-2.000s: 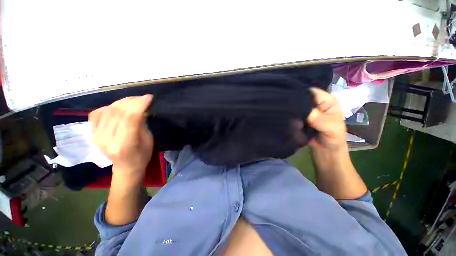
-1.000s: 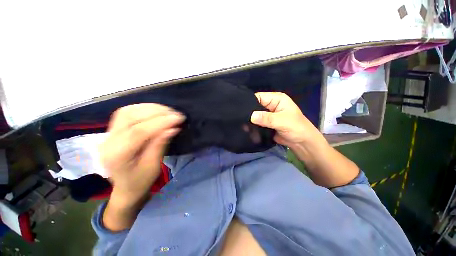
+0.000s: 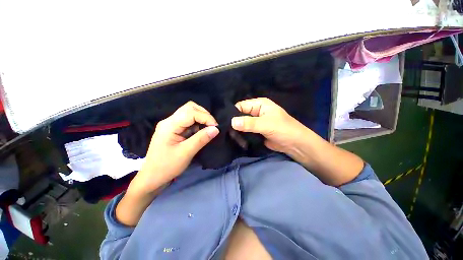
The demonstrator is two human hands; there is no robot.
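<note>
The black garment piece (image 3: 223,147) lies bunched in the lap, below the table's front edge, and its outline merges with the dark area behind it. My left hand (image 3: 178,144) is at its left part, with thumb and forefinger tips pinched together on the black fabric. My right hand (image 3: 266,124) is just to the right, with its thumb on top and some fingers under the fabric, gripping it. The two thumbs are a short gap apart. No tool can be made out in either hand.
The white table (image 3: 177,40) spans the top. At left are a crumpled white sheet (image 3: 99,156) and a red strip (image 3: 96,127). At right, pink fabric (image 3: 363,53) hangs over a grey bin (image 3: 366,136) holding white scraps. The green floor (image 3: 406,152) has yellow marking lines.
My hands have come together from wide apart. The black piece, stretched between them earlier, is now bunched low in the lap. The blurred left hand has moved right and is pinching.
</note>
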